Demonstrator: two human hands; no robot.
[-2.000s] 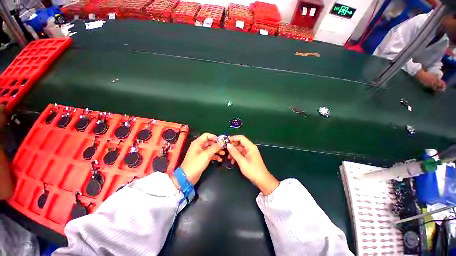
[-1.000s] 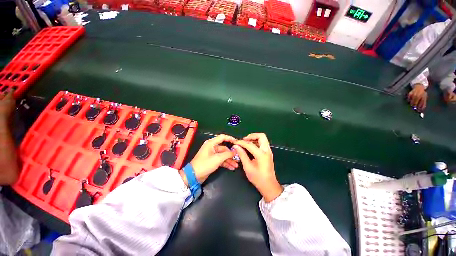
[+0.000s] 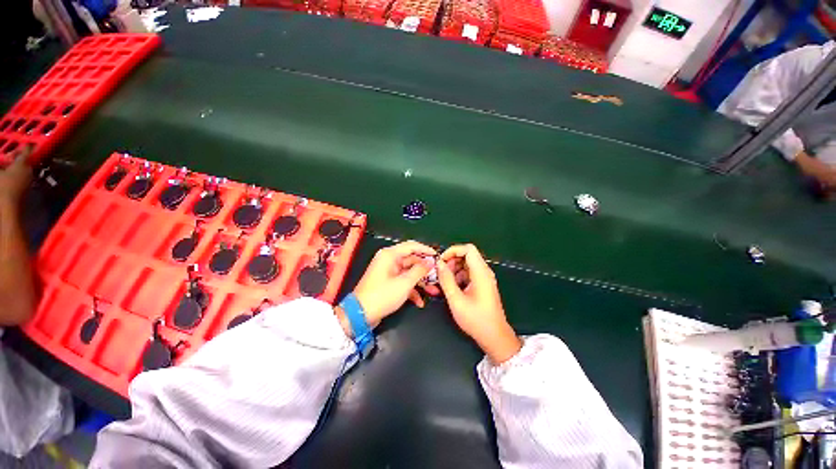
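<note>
My left hand (image 3: 394, 282), with a blue wrist strap, and my right hand (image 3: 474, 298) meet at the fingertips near the belt's front edge. Both pinch a small silvery-white round module (image 3: 431, 268) between them. The fingers cover most of it, so its exact shape is hidden. A round dark part with purple specks (image 3: 414, 210) lies on the green belt just beyond my hands. A large red tray (image 3: 81, 259) with black discs in several pockets lies to the left of my hands.
A second red tray (image 3: 92, 69) is at the far left, with another person's hand (image 3: 16, 183) at it. Small parts (image 3: 587, 203) lie on the belt. A white perforated tray (image 3: 687, 394) and a syringe (image 3: 765, 337) are at right. Another person's sleeve (image 3: 775, 92) shows at upper right.
The view has shifted slightly. My hands stay together at the module, with small finger changes. The other person's hand at right has moved from the parts on the belt toward the right edge.
</note>
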